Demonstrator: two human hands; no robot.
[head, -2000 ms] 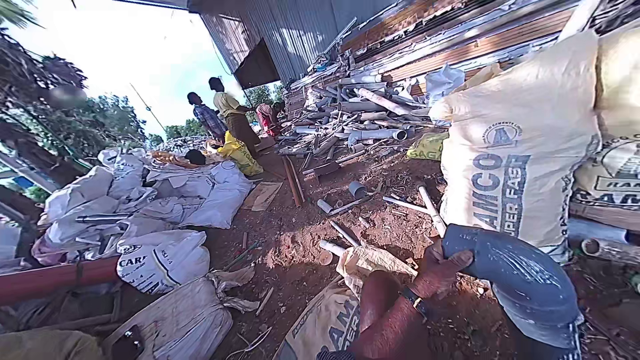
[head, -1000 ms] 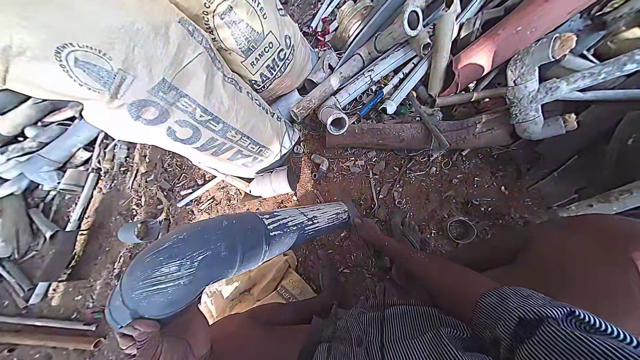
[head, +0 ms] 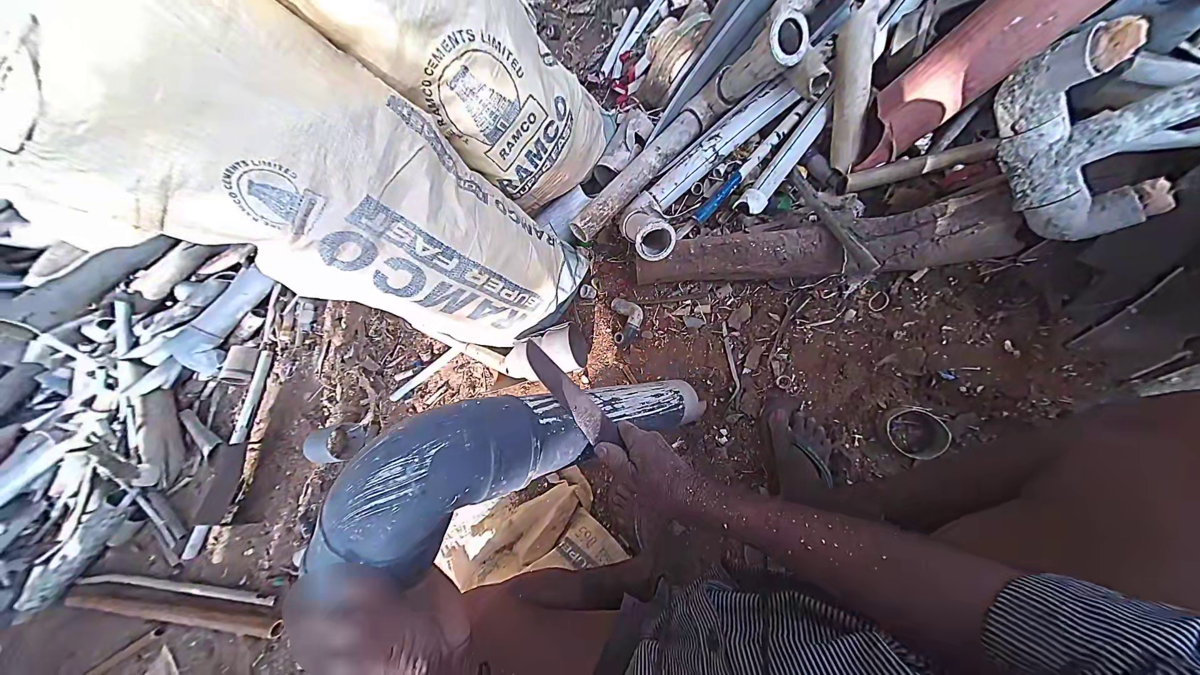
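A dark grey plastic pipe bend (head: 412,478) with pale scraped streaks lies across the lower middle, its narrower straight end pointing right. My left hand (head: 375,623), blurred at the bottom left, is closed around the bend's lower end. The handle of a knife or similar flat blade is in my right hand (head: 647,473), beside the straight part. That flat metal blade (head: 567,394) lies across the scraped section, its tip pointing up and left. Under the bend is a crumpled, printed sack (head: 534,539). Pale specks dot my right forearm.
Big woven cement sacks (head: 394,216) stand at the upper left. Broken pipe pieces (head: 141,394) heap at the left; longer pipes (head: 703,141) and a jointed fitting (head: 1041,159) pile at the upper right. A pipe ring (head: 918,433) lies on the soil near my foot.
The view has swung down from the wider yard with people and sacks. Since one second ago, my right hand has moved back from the pipe's end, and the blade now shows across the pipe.
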